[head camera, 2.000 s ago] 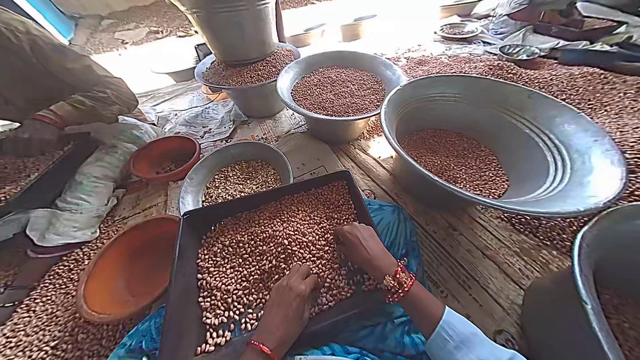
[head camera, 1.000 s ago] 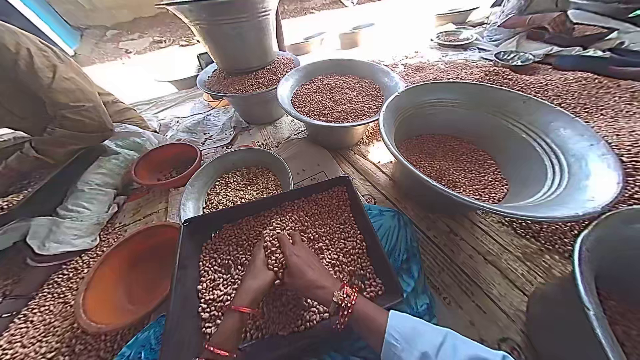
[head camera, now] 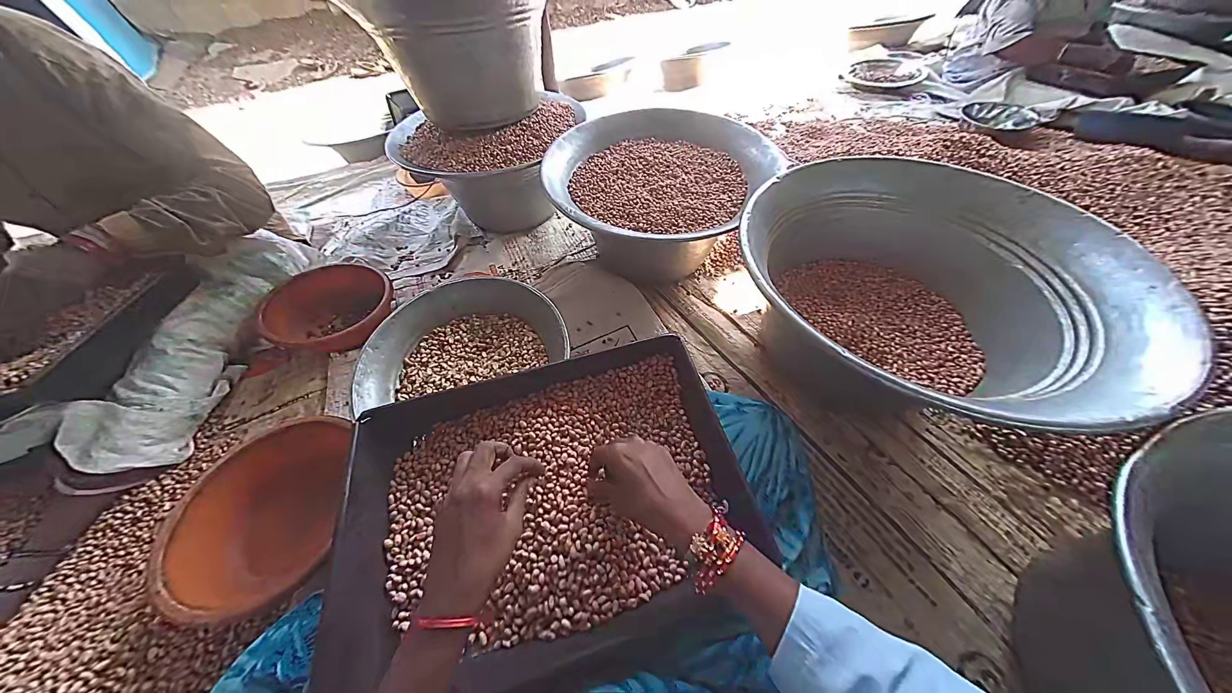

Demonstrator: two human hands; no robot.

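Note:
A dark rectangular tray (head camera: 354, 539) rests on my lap over blue patterned cloth, and a layer of reddish-brown nuts or beans (head camera: 568, 568) covers its bottom. Over the left half of the layer is my left hand (head camera: 481, 500), thumb and fingers apart, with nothing visible between them. My right hand (head camera: 647, 486) is to its right, low over the same layer, its fingers curled. Whether anything is pinched in the right fingertips is hidden. A metal bowl of paler pieces (head camera: 366, 366) stands just beyond the tray's far left corner.
Orange bowls (head camera: 245, 520) stand at the left, near another person's sleeve (head camera: 192, 207) and dark tray (head camera: 164, 318). Large metal basins (head camera: 1136, 337) of the same nuts or beans stand ahead and right. Loose ones (head camera: 1145, 202) cover the ground at right. Another person sits far right.
A second ago my hands were together, cupped around some of the nuts or beans at the tray's middle. Now they are apart, one on each side.

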